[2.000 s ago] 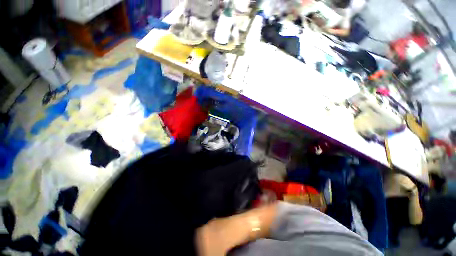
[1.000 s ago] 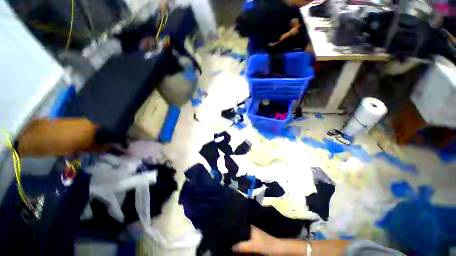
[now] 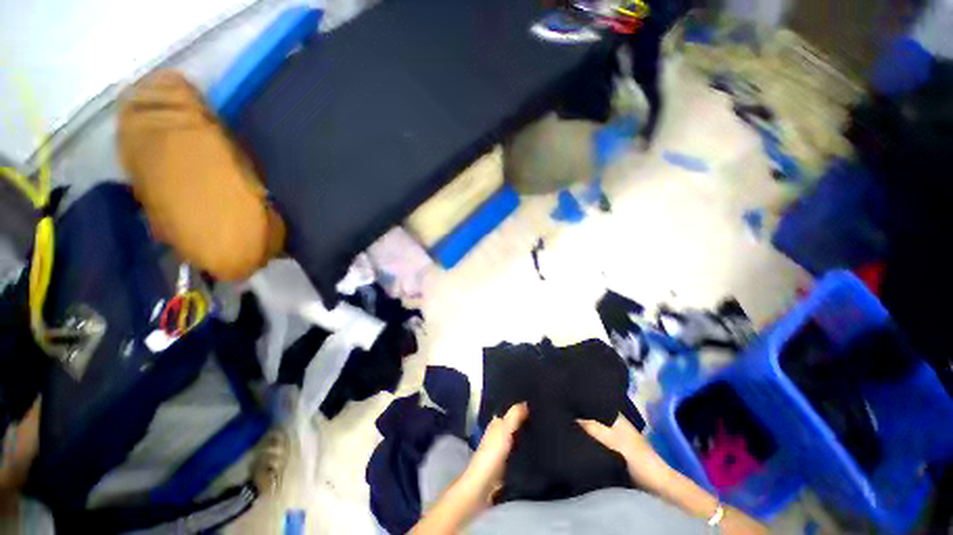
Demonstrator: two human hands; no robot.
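Note:
A bundle of black cloth (image 3: 559, 392) is held up in front of my body, low in the middle of the view. My left hand (image 3: 496, 455) grips its left side, thumb on top. My right hand (image 3: 627, 444), with a light band at the wrist, grips its right side. The fingers under the cloth are hidden. The separate layers of the cloth cannot be told apart.
A black padded table (image 3: 387, 115) lies ahead, with an orange-brown padded form (image 3: 193, 178) at its left end. Red-yellow scissors (image 3: 185, 311) lie on dark cloth at left. Blue crates (image 3: 773, 350) stand at right. Black cloth and scraps litter the floor (image 3: 669, 230).
The view has swung left toward the padded table. The black cloth, earlier at one visible hand, is now held between both hands in front of me. The blue crates are nearer, at right.

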